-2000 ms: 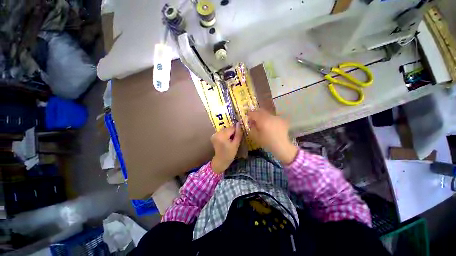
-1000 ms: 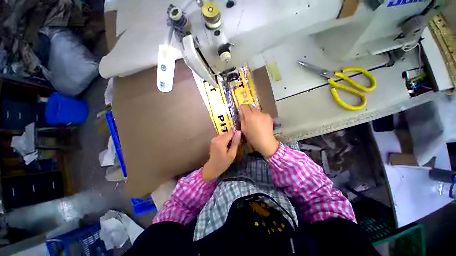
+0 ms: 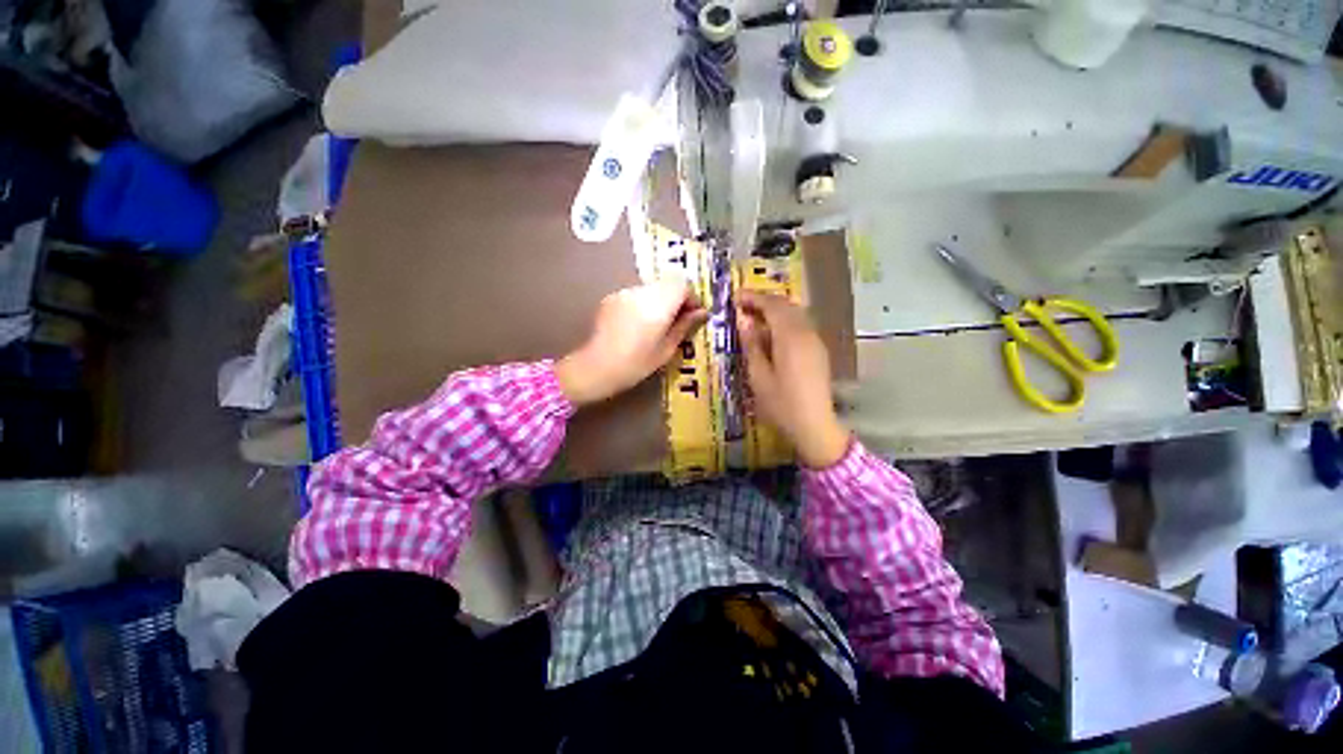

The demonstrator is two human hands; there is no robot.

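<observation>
A large brown panel [image 3: 457, 280] lies flat left of the needle area. A yellow marked tape [image 3: 688, 420] with black letters runs down the machine bed, with another yellow strip right of it. A narrow brown strip [image 3: 832, 302] shows right of the tapes. My left hand [image 3: 636, 339] is at the left tape, fingertips pinched by the centre line. My right hand [image 3: 788, 368] is at the right tape, fingers bent toward the same line. What the fingertips hold is too small and blurred to tell. The presser foot area is partly hidden.
Yellow-handled scissors [image 3: 1053, 351] lie on the table at the right. The white sewing machine [image 3: 1016, 148] stands behind. A white tag-shaped part [image 3: 613, 170] hangs over the panel. A blue crate [image 3: 314, 346] is at the left edge. A white side table [image 3: 1119, 648] is at the lower right.
The view has shifted and turned. My left hand has moved up the tape toward the presser foot, its forearm now lying across from the left. My right hand stays beside the right tape.
</observation>
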